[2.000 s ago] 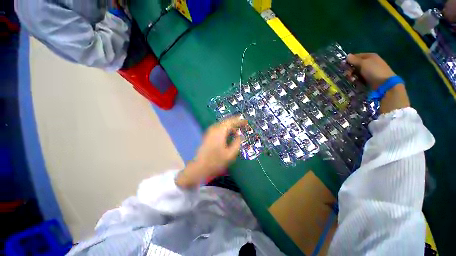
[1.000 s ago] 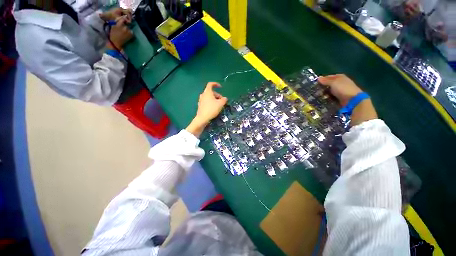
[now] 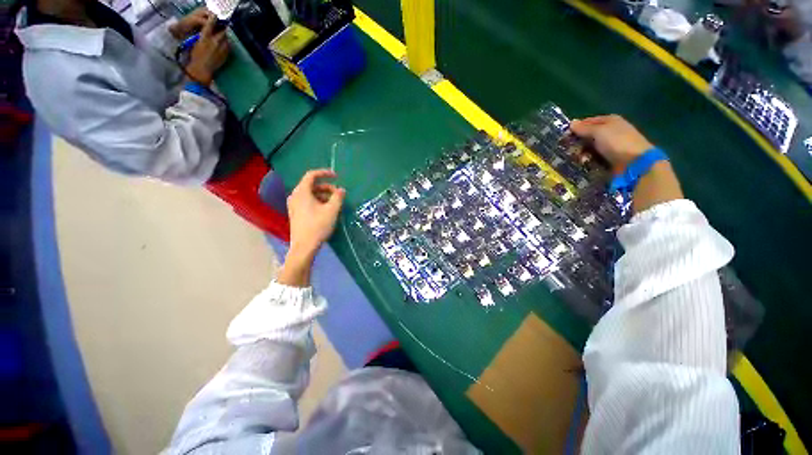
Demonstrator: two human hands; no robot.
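A clear blister tray [image 3: 463,213] with rows of small modules lies across the green bench and over its yellow edge tape. My right hand [image 3: 614,142], with a blue wrist strap [image 3: 639,167], grips the tray's far right corner. My left hand [image 3: 313,209] is left of the tray, off it, with thumb and fingertips pinched together at the thin solder wire [image 3: 374,289]. The wire curves from that hand along the tray's left side down to the tan work board [image 3: 530,382].
A neighbouring worker [image 3: 125,98] sits at upper left, near a blue and yellow soldering station [image 3: 320,58]. A yellow post [image 3: 418,35] stands at the bench edge. A darker green strip [image 3: 570,80] runs beyond. Another tray [image 3: 757,111] lies at upper right.
My left hand has moved left, away from the tray, and its fingers have closed. The wire now runs outside the tray's left side rather than across or under it. My right hand still holds the corner.
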